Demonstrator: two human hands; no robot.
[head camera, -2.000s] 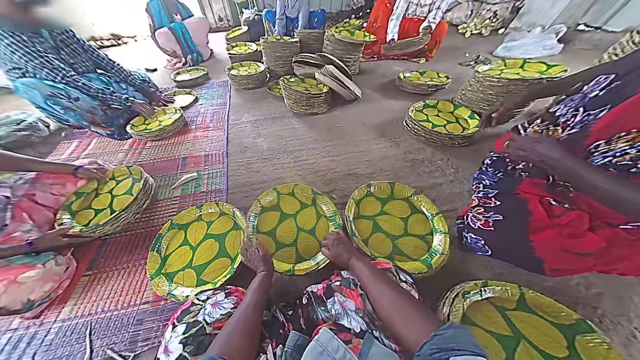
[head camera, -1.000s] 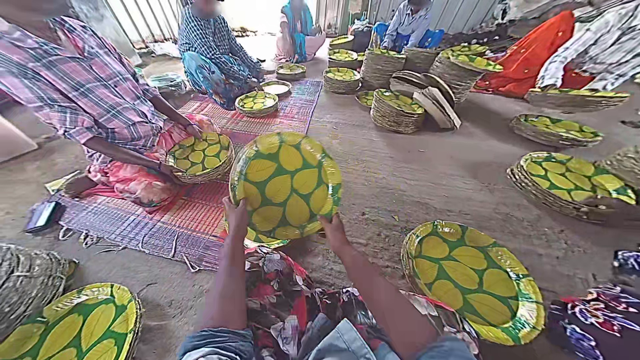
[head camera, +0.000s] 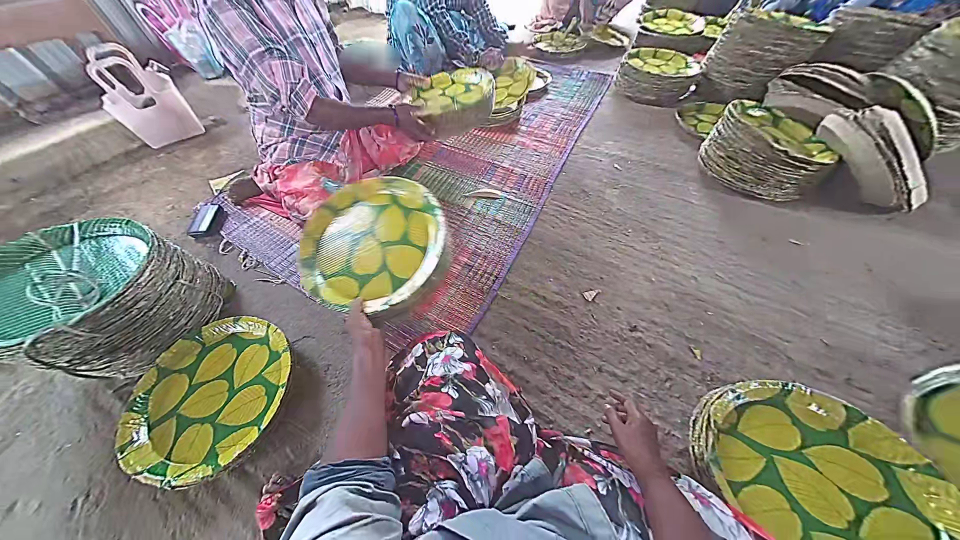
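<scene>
My left hand (head camera: 364, 330) grips the near rim of a round green plate with a yellow leaf pattern (head camera: 375, 247), raised and tilted over the edge of the woven mat. My right hand (head camera: 631, 427) is empty, fingers apart, above the floral cloth on my lap (head camera: 472, 397). To its right lies a stack of matching plates (head camera: 825, 457). Another leaf-patterned plate (head camera: 202, 401) rests on the floor left of my left arm. Beyond it stands a tied stack of plates (head camera: 127, 300) with a green top and rough, fibrous-looking rims.
A person in a checked shirt (head camera: 277, 82) sits on the woven mat (head camera: 517, 172), holding plates (head camera: 454, 101). Several plate stacks (head camera: 765, 154) stand at the upper right. A pale bag (head camera: 150, 105) is at the upper left. A dark flat object (head camera: 204, 220) lies by the mat's corner.
My right hand has let go of the plate both hands held a second ago and is now lower right. My left hand has moved left with a plate. The view has turned left.
</scene>
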